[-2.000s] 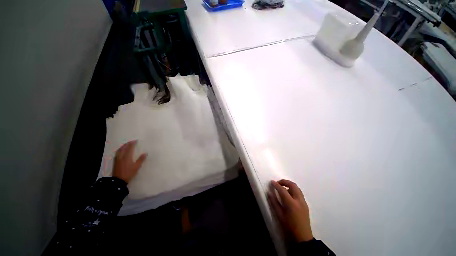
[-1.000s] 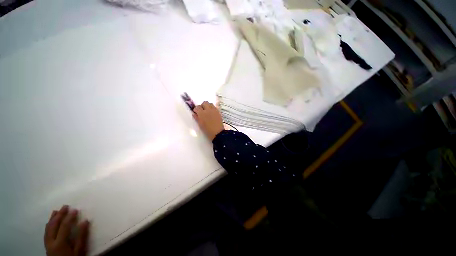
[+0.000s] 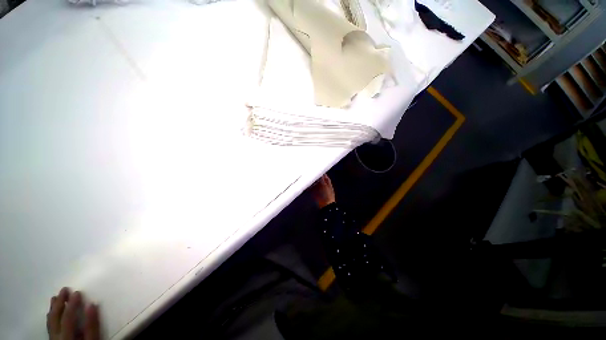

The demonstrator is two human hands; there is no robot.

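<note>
My left hand [image 3: 72, 317] rests palm down on the white table [image 3: 153, 172] at the lower left, fingers slightly apart, cut off by the bottom of the picture. My right hand [image 3: 323, 191] is just beyond the table's near edge, beside and below it, in shadow. Its fingers are small and partly hidden, so I cannot tell whether it holds anything. The stack of folded cream panels [image 3: 302, 130] lies at the table edge above it, its layered edges facing me. The snips do not show on the table.
A beige fabric piece [image 3: 335, 56] is draped over the stack. White cloth pieces [image 3: 406, 40] and a black strip [image 3: 438, 21] lie at the far right. A dark round bin [image 3: 376, 156] stands below the table corner. Yellow lines [image 3: 415, 179] mark the floor; shelves [image 3: 531, 30] stand beyond.
The view has swung from the panels on the left to the table's right side. My right hand has moved from the snips on the table to beyond its edge. The snips have gone from the tabletop.
</note>
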